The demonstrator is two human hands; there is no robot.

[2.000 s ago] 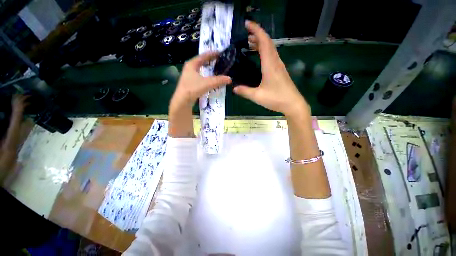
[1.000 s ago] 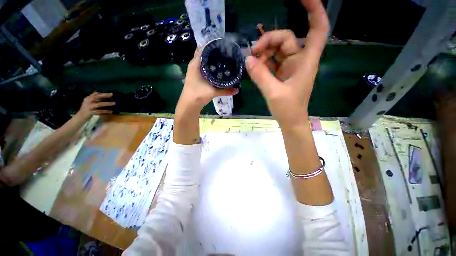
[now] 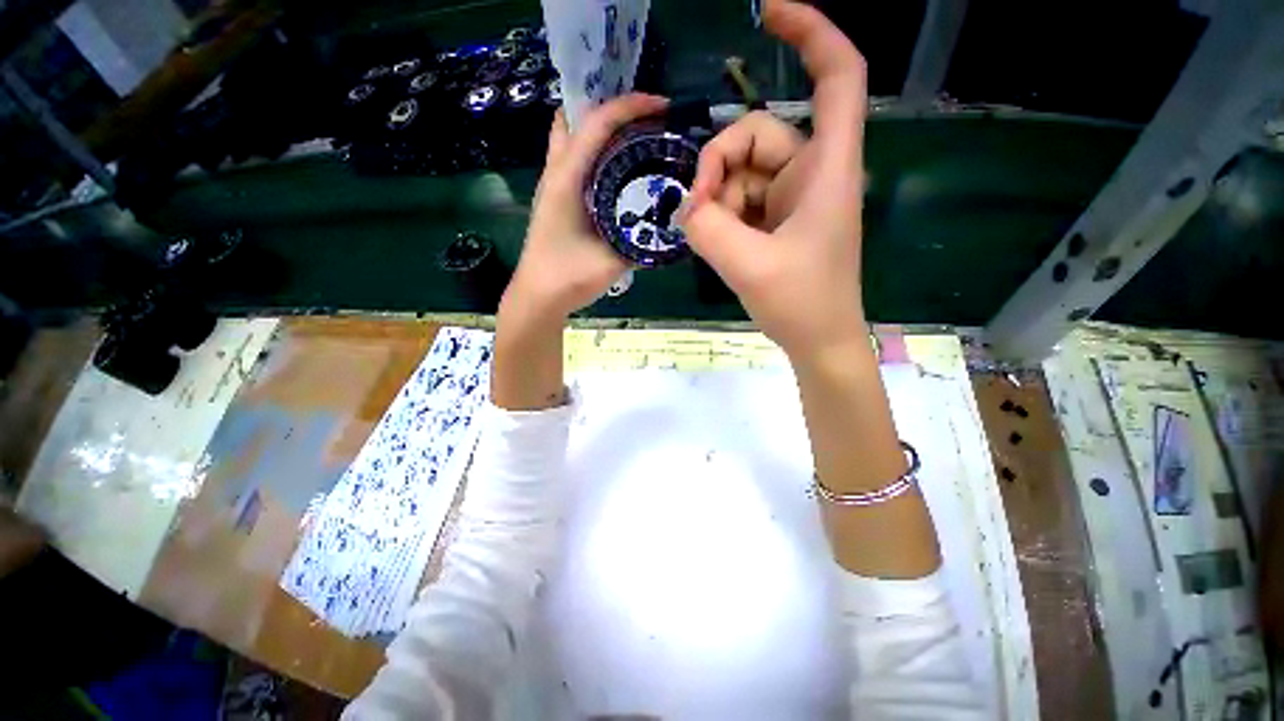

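Note:
My left hand (image 3: 552, 233) holds a black cylindrical unit (image 3: 606, 190) upright in front of me, its round face turned toward me. The silvery end face (image 3: 641, 230) shows dark shapes inside the ribbed black rim. A white strip with blue and black marks (image 3: 599, 57) rises behind the unit, on the left hand's side; how it is gripped is hidden. My right hand (image 3: 789, 226) is at the right edge of the face, thumb and a bent finger pinched together, another finger raised. Whether a sticker is between the fingertips cannot be told.
A fanned stack of printed sticker sheets (image 3: 387, 486) lies on the brown board at left. Black units (image 3: 468, 254) stand on the green belt (image 3: 408, 211), more (image 3: 479, 106) lie beyond. A white post (image 3: 1127, 183) rises at right. Dark units (image 3: 138, 345) stand at the bench's far left.
The unit's face has turned from dark to silvery toward me. My right fingertips have moved onto its edge. Another person's arm at left has withdrawn, and belt units have shifted right.

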